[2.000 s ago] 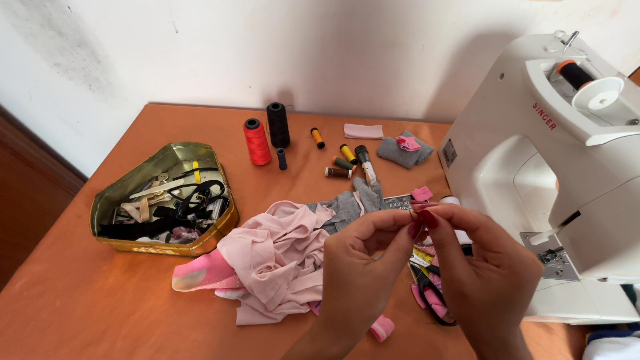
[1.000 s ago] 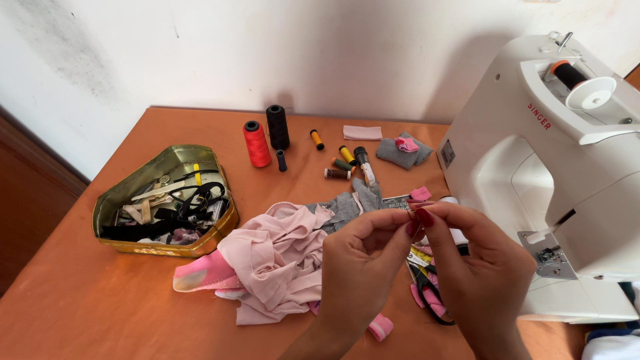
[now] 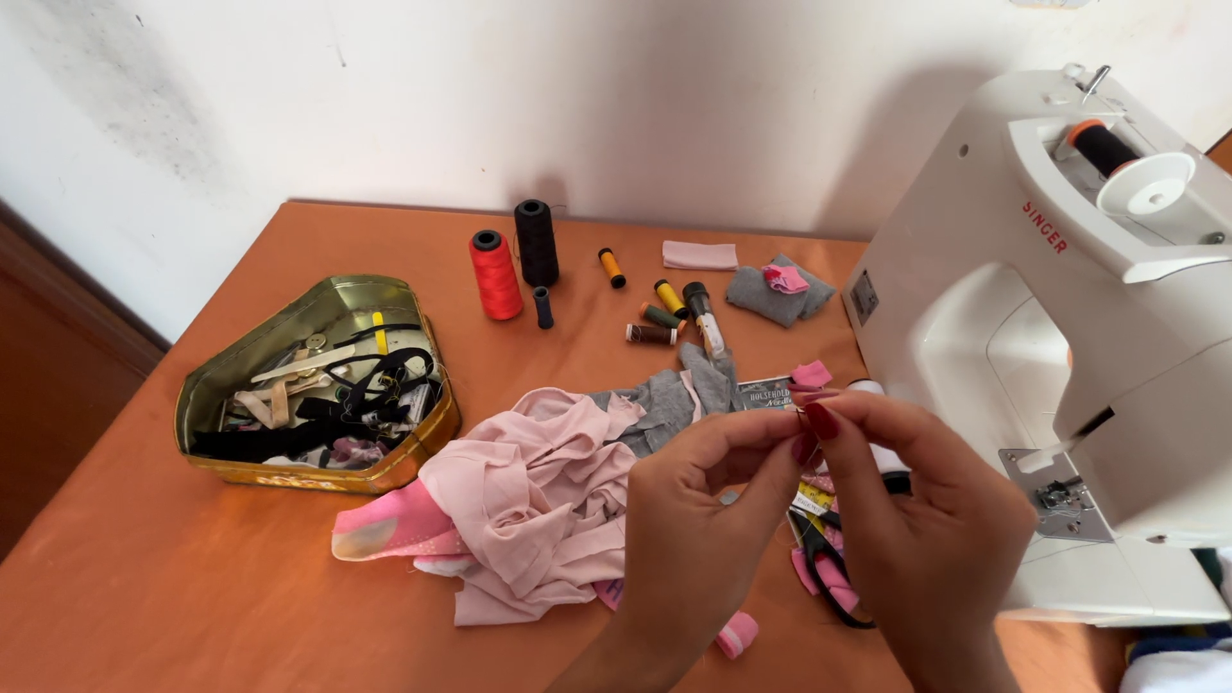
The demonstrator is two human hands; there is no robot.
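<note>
My left hand (image 3: 707,510) and my right hand (image 3: 929,520) meet at the fingertips, right of the centre of the view. Thumbs and forefingers pinch something very small and thin between them, perhaps thread or a needle; the fingers mostly hide it. Beneath and behind my hands lie a needle packet (image 3: 765,394), black-handled scissors (image 3: 826,568) and part of a yellow tape measure (image 3: 814,496). To the left of my left hand is a crumpled heap of pale pink fabric (image 3: 539,500), with grey fabric (image 3: 659,409) at its upper side.
A white Singer sewing machine (image 3: 972,241) stands on the right. At left sits an open metal tin (image 3: 438,433) of straps and notions. Toward the wall stand red (image 3: 497,279) and black thread cones (image 3: 537,245), near small spools (image 3: 652,334), a folded pink cloth (image 3: 700,255) and grey cloth pieces (image 3: 770,295).
</note>
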